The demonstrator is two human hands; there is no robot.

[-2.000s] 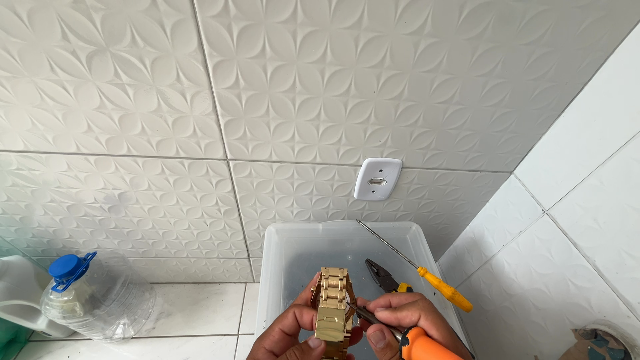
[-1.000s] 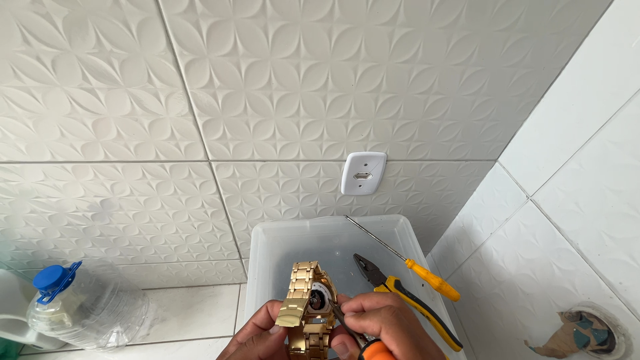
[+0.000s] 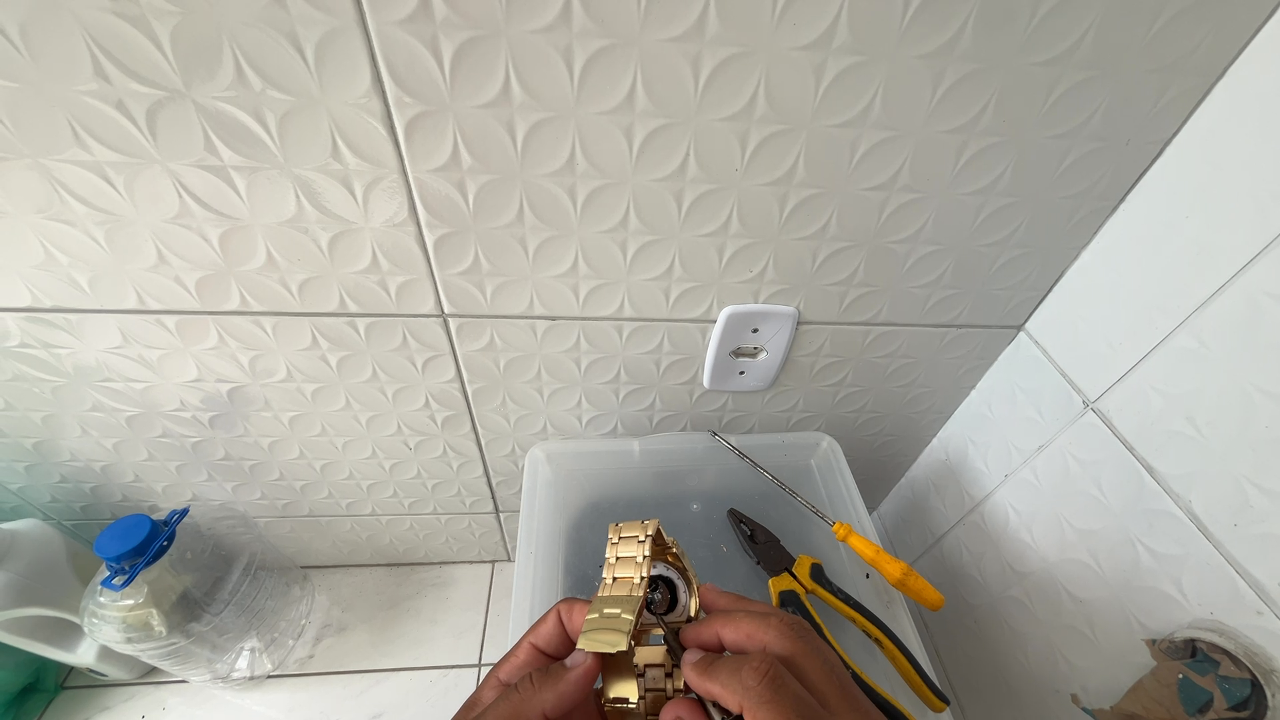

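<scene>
My left hand (image 3: 545,665) holds a gold-coloured wristwatch (image 3: 628,560) by its metal link bracelet, above a translucent plastic bin lid. The watch's back is uncovered, with a dark round part inside a white ring. My right hand (image 3: 765,655) grips a slim tool (image 3: 670,640), its metal tip at the watch's inside; most of its handle is hidden. Combination pliers (image 3: 800,575) with yellow and black handles lie on the lid to the right. A screwdriver (image 3: 880,560) with a yellow handle lies beyond them, across the lid's edge.
The translucent bin (image 3: 540,500) stands against the embossed tile wall. A wall socket (image 3: 750,348) is above it. At left stand a clear plastic bottle (image 3: 200,600) with a blue cap and a white jug (image 3: 45,590). A round hole (image 3: 1205,675) with torn covering is low at right.
The watch has turned, so its inside faces the camera more. The right hand's tool has shifted, and its orange handle no longer shows. More of the pliers is visible than at first.
</scene>
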